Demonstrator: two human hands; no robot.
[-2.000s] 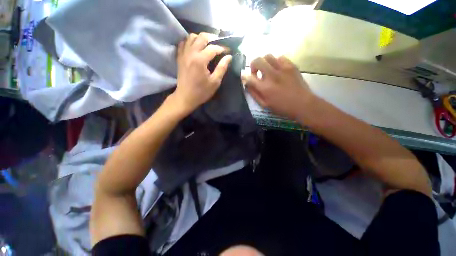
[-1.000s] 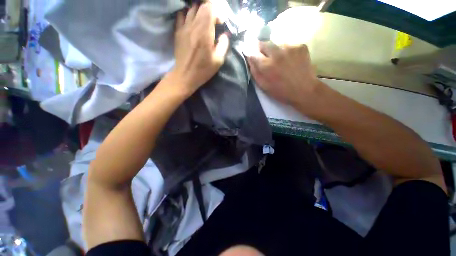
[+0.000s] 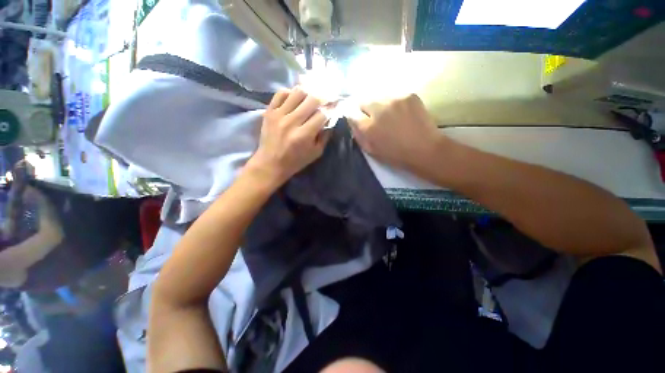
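Note:
Light grey fabric (image 3: 171, 127) lies in folds on the table left of the needle area, with a dark strip (image 3: 197, 73) across it. Dark grey fabric (image 3: 343, 178) hangs from between my hands over the table edge towards my lap. My left hand (image 3: 293, 131) grips the fabric near the needle, knuckles up. My right hand (image 3: 394, 130) pinches the dark fabric's edge just right of it. The sewing machine (image 3: 467, 91) stands behind, and its lamp glare hides the fingertips and presser foot.
Green table edge (image 3: 437, 200) runs below my right forearm. Dark-handled scissors or snips (image 3: 636, 125) lie at the right end. A plastic packet (image 3: 86, 109) lies at the left. Grey bundles (image 3: 536, 291) sit below the table. Another person's arm (image 3: 36, 240) shows at far left.
The view has tilted up, showing more of the machine. The light cloth now shows its dark strip. Both hands have come close together at the needle area, and my right hand now holds the dark fabric's edge.

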